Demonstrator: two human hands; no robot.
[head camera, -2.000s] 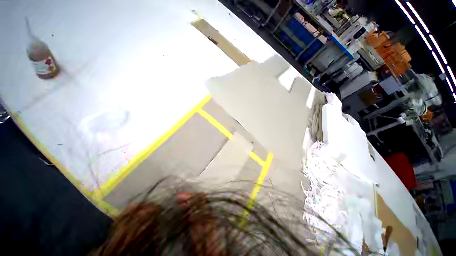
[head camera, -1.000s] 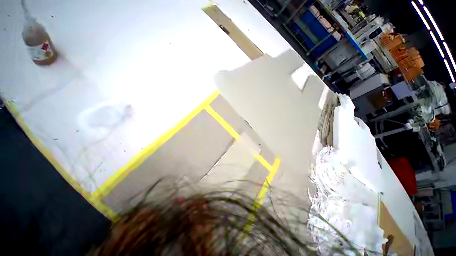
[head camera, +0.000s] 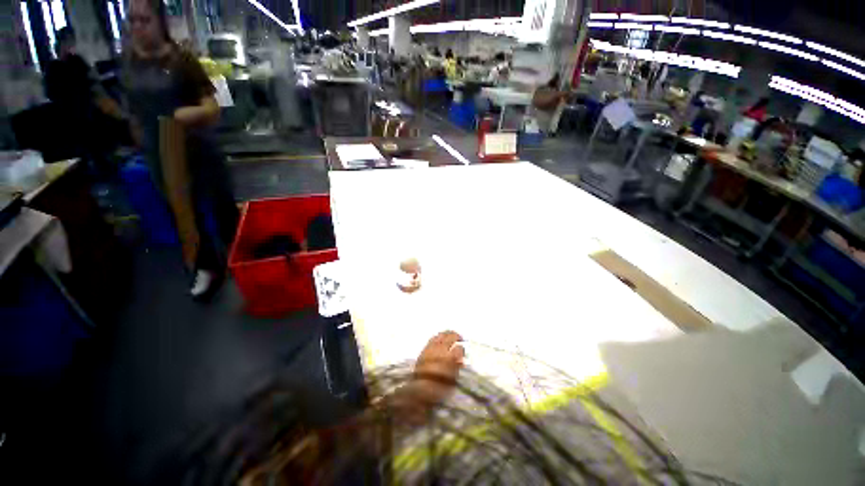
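The glue bottle (head camera: 410, 275) stands upright on the white table, small and washed out by glare. A hand, by its place my left hand (head camera: 441, 359), reaches over the near left part of the table, just short of the bottle and not touching it. Hair blurs its wrist, and I cannot tell whether its fingers hold anything. My right hand is not in view. The grey-beige template board (head camera: 740, 403) lies at the right, with yellow tape (head camera: 607, 427) along its near left part.
A red bin (head camera: 280, 289) with dark contents stands on the floor left of the table. A person (head camera: 175, 123) stands beyond it. A tan strip (head camera: 650, 289) lies on the table's right side. A dark table with papers adjoins the far end.
The view has swung up and to the left, showing the factory floor. A hand has come into view near the bottle. The strip pile has left the picture.
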